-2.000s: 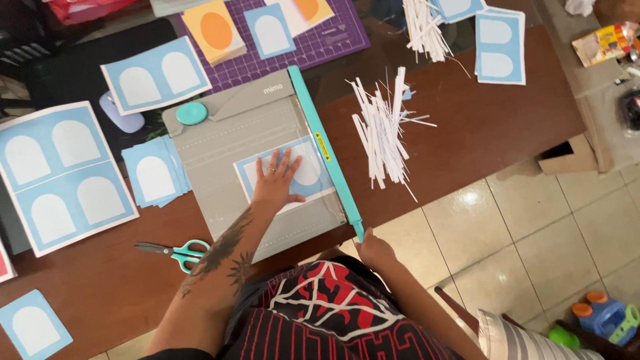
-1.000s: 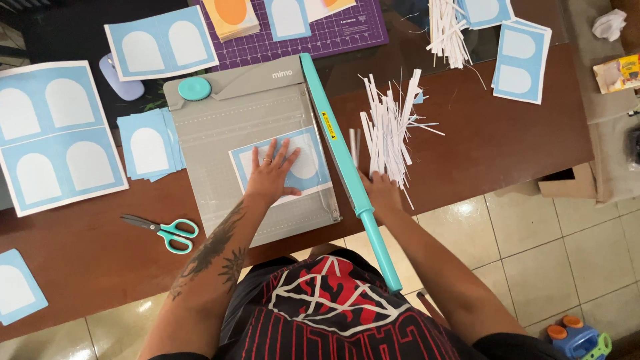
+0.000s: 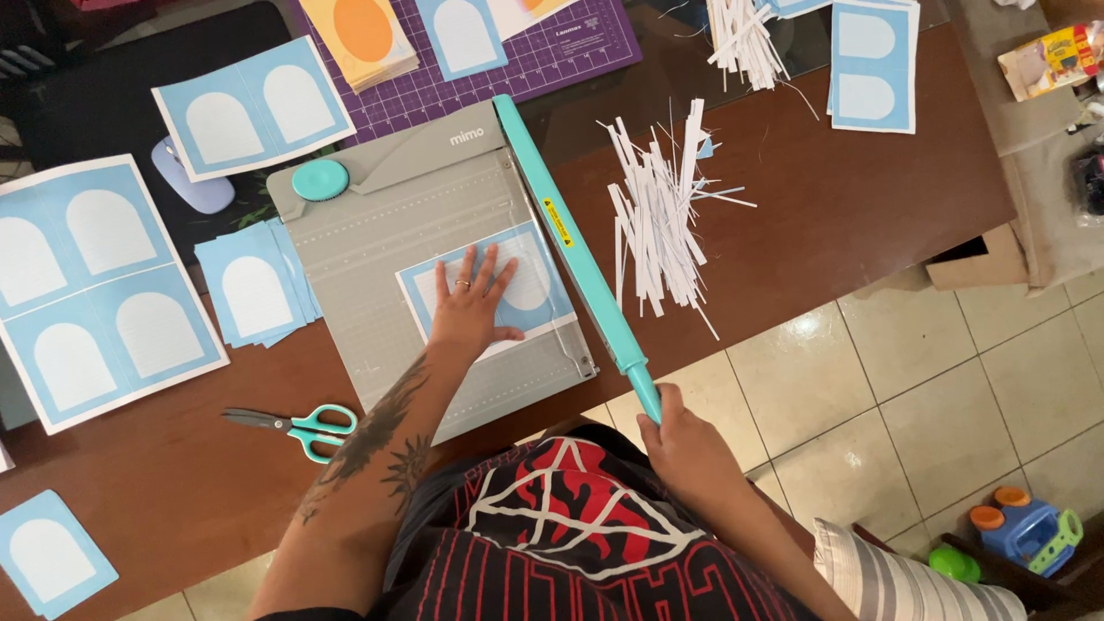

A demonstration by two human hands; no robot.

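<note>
A blue-and-white printed sheet lies on the grey bed of a guillotine paper trimmer. My left hand rests flat on this sheet with its fingers spread, pressing on it rather than gripping. The trimmer's teal cutting arm stands off to the right of the bed's edge. Around the end of its handle my right hand is closed. Right of the arm lies a heap of cut white paper strips.
Scissors with teal handles lie left of my forearm. Printed sheets and a stack of blue cards are on the left. A purple cutting mat is behind the trimmer. Another strip pile lies at the back right.
Two seconds ago my right hand held the handle nearer the bed; one second ago it was at the strip heap, off the handle. It now grips the handle again. My left hand stays on the sheet.
</note>
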